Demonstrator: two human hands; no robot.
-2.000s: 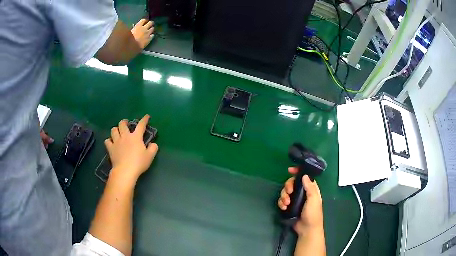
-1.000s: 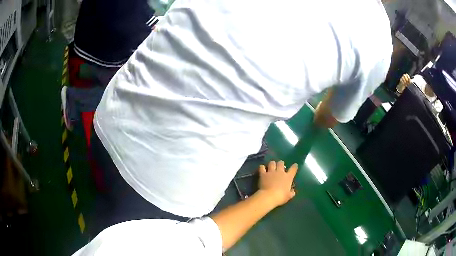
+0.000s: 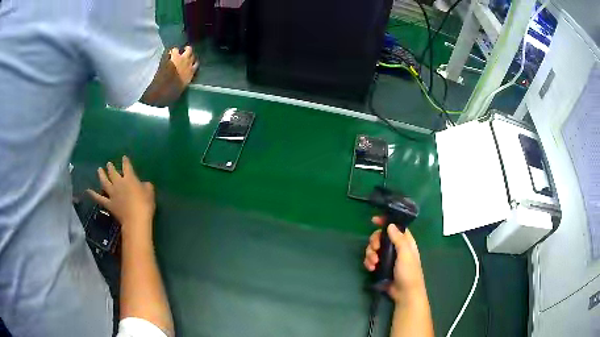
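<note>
My right hand (image 3: 402, 260) grips the black handheld scanner (image 3: 388, 247), its head over the near-left edge of a phone frame (image 3: 370, 153) on the shiny green belt. A second phone frame (image 3: 235, 128) lies farther left, a small white label at its near end. My left hand (image 3: 128, 197) is at the left, palm down with fingers spread, by a dark phone frame (image 3: 102, 229) on the dull near strip. That frame is partly hidden by the hand and a neighbouring person, so contact is unclear.
A person in light blue (image 3: 46, 131) stands close at left, an arm over the belt. A black panel (image 3: 312, 49) is behind. At right are a white sheet (image 3: 470, 178), a white device (image 3: 513, 158) and a white cable (image 3: 475, 276).
The view swung left, then back. My left hand has moved left, off the spot where it covered a frame. Two frames now show on the belt instead of one uncovered. The scanner stays in my right hand.
</note>
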